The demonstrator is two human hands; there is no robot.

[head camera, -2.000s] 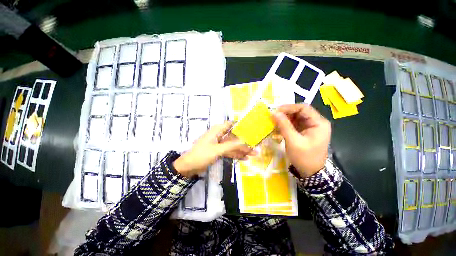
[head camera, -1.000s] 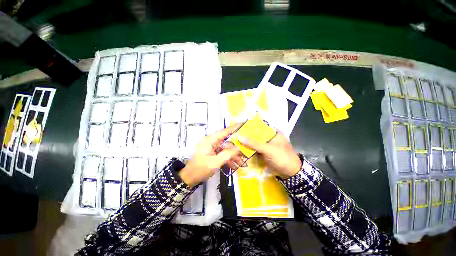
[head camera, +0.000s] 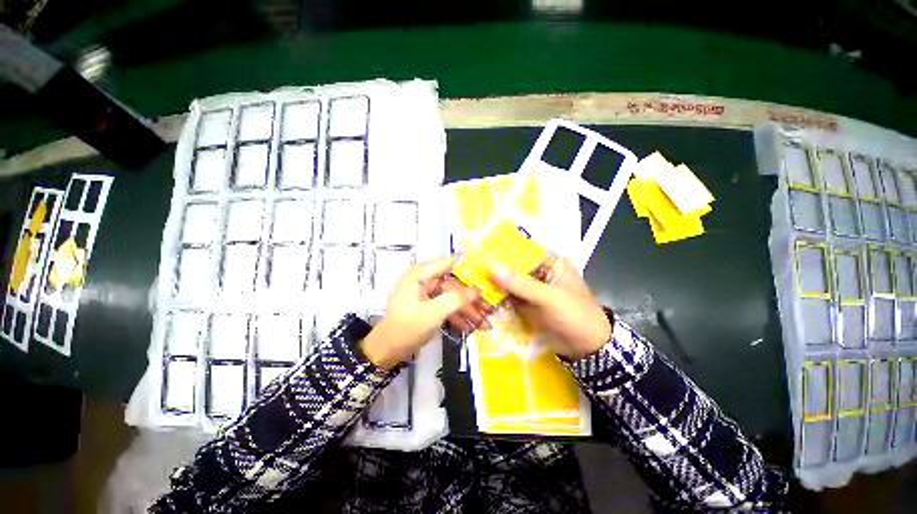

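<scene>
A yellow adhesive piece (head camera: 495, 259) is held between both hands above the stack of die-cut adhesive sheets (head camera: 528, 387). My left hand (head camera: 417, 309) grips its left side, with a thin frame edge partly showing by the fingers. My right hand (head camera: 558, 306) presses on its lower right part, thumb on the yellow face. How the piece lies on the frame is mostly hidden by the fingers. The near blister tray (head camera: 292, 298) at left holds rows of dark frames without yellow edges.
The white waste sheet (head camera: 620, 166) leans out behind the stack. Peeled yellow liner (head camera: 666, 217) is heaped right of it. The second blister tray (head camera: 783, 301) stands far right, with yellow-edged frames. Waste sheets (head camera: 54, 301) lie far left. The green conveyor belt (head camera: 503, 70) runs along the back.
My right hand has come down from above the piece to its lower right side. The yellow piece has shifted slightly left and lower and is tilted differently.
</scene>
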